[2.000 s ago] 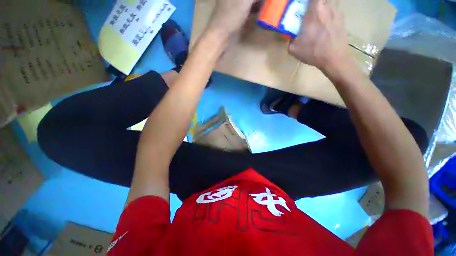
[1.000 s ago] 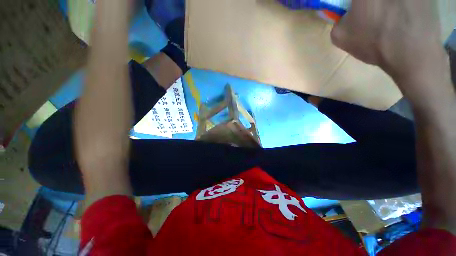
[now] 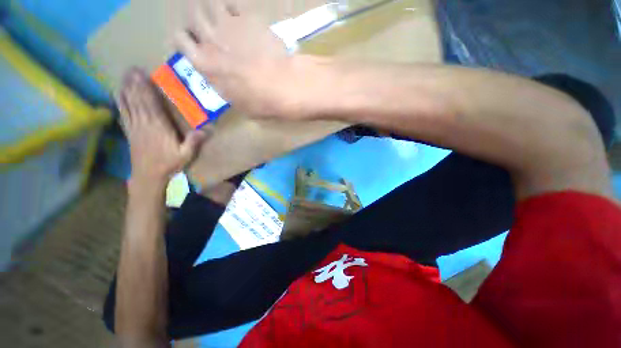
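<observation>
The brown carton [image 3: 368,41] is in front of me at the top, its closed top showing a dark seam. A white label-like strip [image 3: 306,26] lies over the seam. The orange, blue and white tape gun [image 3: 190,92] is at the carton's left part. My right hand [image 3: 235,58] reaches across the carton and is on the tape gun; its grip is partly hidden. My left hand [image 3: 153,132] is just left of the tape gun, at the carton's left edge, with thumb and fingers apart and nothing visible in it.
A yellow-edged pale container [image 3: 41,136] is at the left, above a printed brown carton [image 3: 75,238]. Seal label sheets [image 3: 252,214] and a small wooden stool [image 3: 316,200] are on the blue floor between my legs. Clear plastic over a dark opening [image 3: 524,41] is at top right.
The tape gun and my right hand have moved left across the carton. My left hand has come into view beside them. The view has shifted, and the yellow-edged container now shows.
</observation>
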